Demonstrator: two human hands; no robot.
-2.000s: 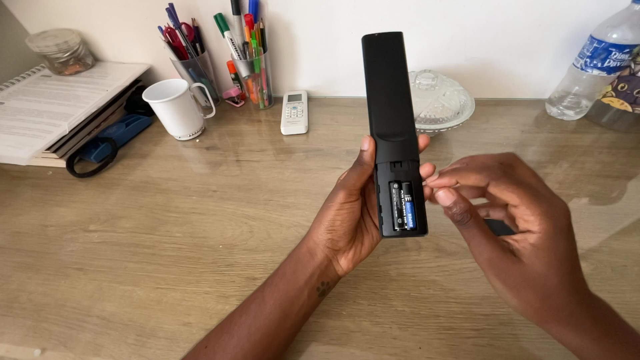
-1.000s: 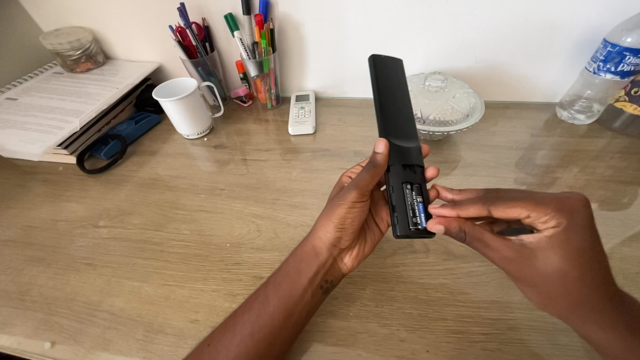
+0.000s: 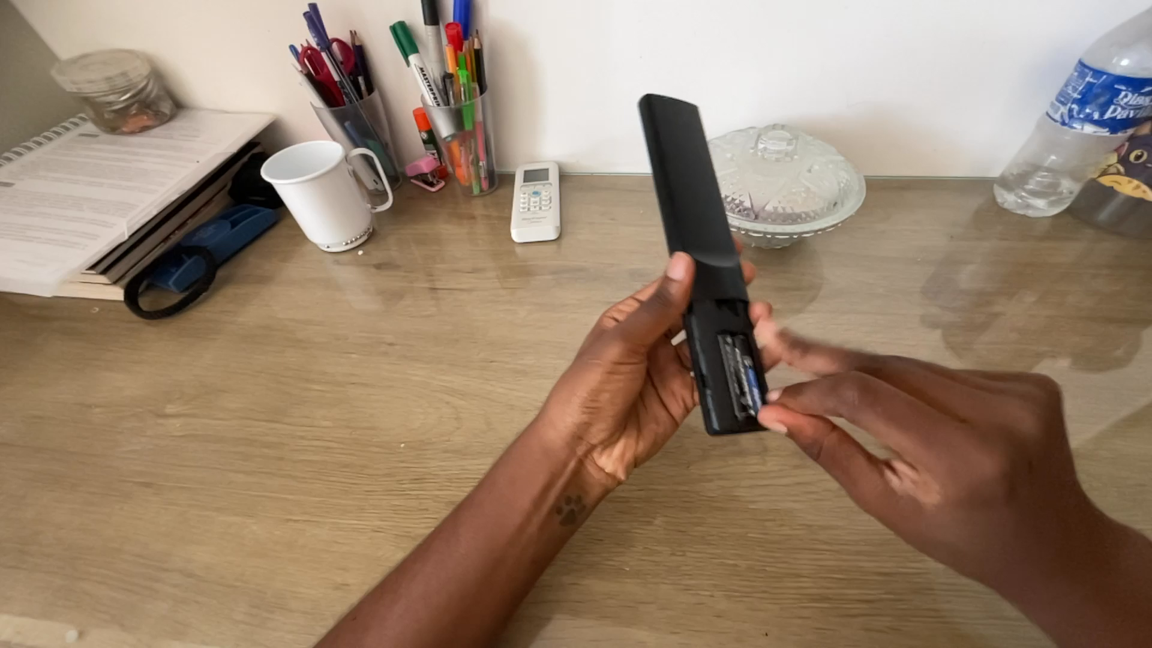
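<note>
My left hand (image 3: 630, 378) grips a black remote control (image 3: 688, 193) around its middle, thumb on the near face. The remote stands tilted above the desk, its battery compartment uncovered at the lower end. Two batteries (image 3: 741, 376) lie side by side in it; the right one shows some blue. My right hand (image 3: 927, 450) is at the lower right edge of the compartment, thumb and index fingertips close together beside the blue battery. Whether those fingertips hold anything cannot be told. The compartment's cover is not in view.
Along the wall stand a white mug (image 3: 317, 198), cups of pens (image 3: 463, 135), a white remote (image 3: 536, 202), a lidded glass dish (image 3: 792, 184) and a plastic bottle (image 3: 1048, 153). Papers (image 3: 117, 193) with a jar (image 3: 121, 94) on top lie at the left, a blue stapler-like object (image 3: 211, 243) beside them.
The black remote has tilted further, its top leaning left. My right thumb and index finger have moved from the compartment's upper right side to its lower right edge.
</note>
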